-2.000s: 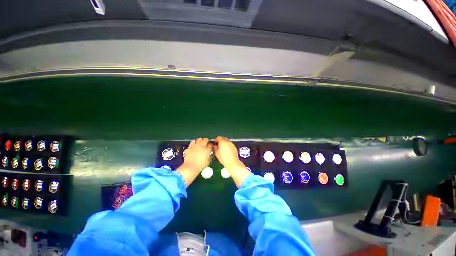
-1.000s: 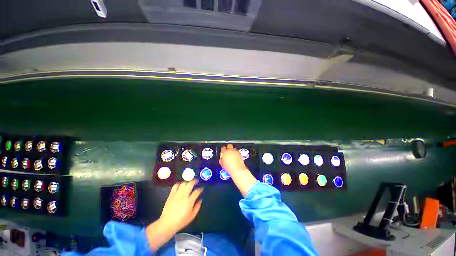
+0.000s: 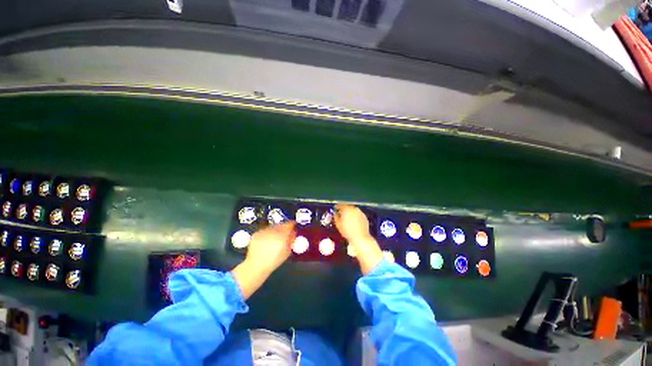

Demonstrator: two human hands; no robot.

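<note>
A black ten-place tray (image 3: 287,229) lies in front of me with round units in two rows; patterned metallic faces show in the back row, plain white ones in the front row. My left hand (image 3: 270,246) is over the tray's front row, its fingertips near the middle units. My right hand (image 3: 352,223) is at the right end of the back row, fingers bent down over a unit. Whether either hand pinches a small part is too small to tell. A black parts box (image 3: 157,275) with a red-pink mass is partly hidden by my left sleeve.
A second tray (image 3: 449,248) with white and coloured lit units adjoins on the right. Several trays (image 3: 93,232) with patterned units are at the far left. All lie on the green belt (image 3: 286,157). A black stand (image 3: 545,314) and an orange object (image 3: 608,319) are at the near right.
My left hand has moved up from the tray's front edge onto the front row. My right hand has moved right along the back row. The view has shifted slightly and unit colours have changed.
</note>
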